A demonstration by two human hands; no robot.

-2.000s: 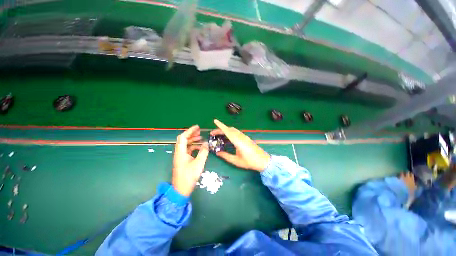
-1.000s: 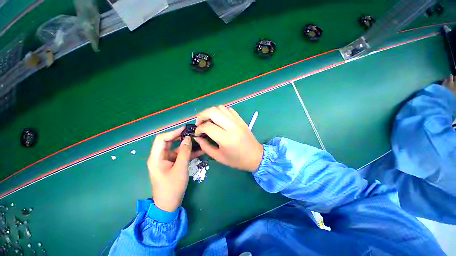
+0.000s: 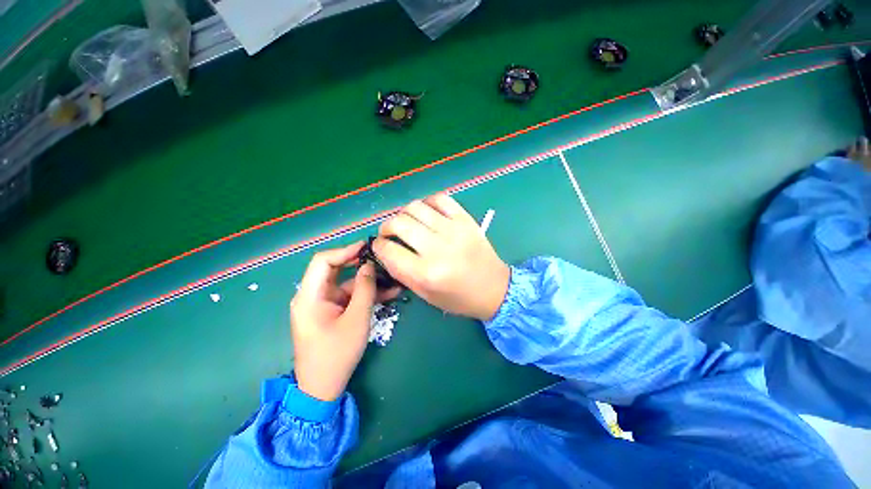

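Note:
A round black unit (image 3: 369, 254) is held between both hands over the green bench mat and is mostly covered by fingers. My left hand (image 3: 329, 310) grips it from the left with thumb and fingers. My right hand (image 3: 441, 256) holds it from the right, its fingertips on the unit's top. A heap of small white pieces (image 3: 384, 325) lies just below the hands, partly hidden by them. Two single white pieces (image 3: 215, 297) lie to the left near the belt edge. A white strip (image 3: 487, 222) lies just right of my right hand.
Several black round units (image 3: 519, 84) are spaced along the green conveyor belt (image 3: 239, 172) beyond the hands. Small dark and silver parts (image 3: 48, 418) are scattered at lower left. Plastic bags (image 3: 119, 57) hang on the rail. A clear bracket (image 3: 680, 91) stands at the belt edge. A neighbour's blue sleeve (image 3: 812, 229) is at right.
Since two seconds ago the view has turned down and closer. Since one second ago, the units on the belt have shifted slightly right, and my right fingers have closed further over the held unit.

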